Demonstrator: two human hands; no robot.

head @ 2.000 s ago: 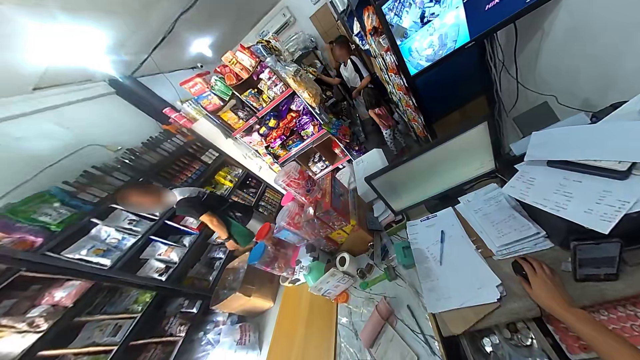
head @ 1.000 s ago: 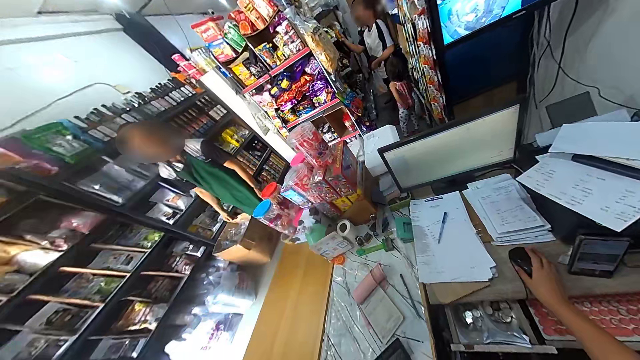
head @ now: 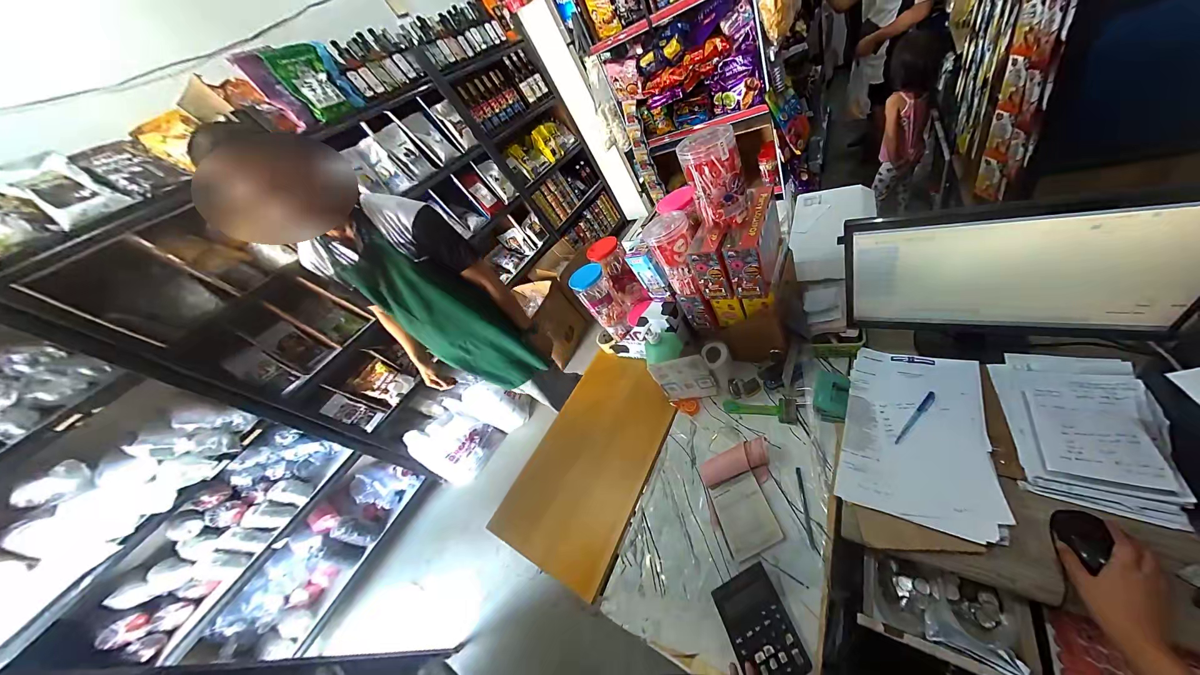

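My right hand (head: 1121, 586) rests on a black computer mouse (head: 1082, 541) at the right edge of the desk. Only fingertips of my left hand (head: 742, 668) show, at the bottom edge against a black calculator (head: 761, 619). Between the hands, a drawer (head: 947, 600) with coins in plastic bags stands open. Beyond the mouse lie stacked handwritten papers (head: 1097, 431) and a sheet pile (head: 914, 469) with a blue pen (head: 915, 417) on it. A pink-covered notepad (head: 745, 516) lies on the counter beyond the calculator.
A monitor (head: 1022, 272) stands behind the papers. Candy jars (head: 600, 295) and boxes (head: 750, 253) stand at the counter's far end, by a wooden board (head: 586, 469). A person in a green apron (head: 441, 309) stands left by the shelves. Other people are in the aisle (head: 900, 141).
The view has swung left and down. The calculator and my left fingertips have come into view. The person in the apron now stands turned toward the counter's end. My right hand stays on the mouse.
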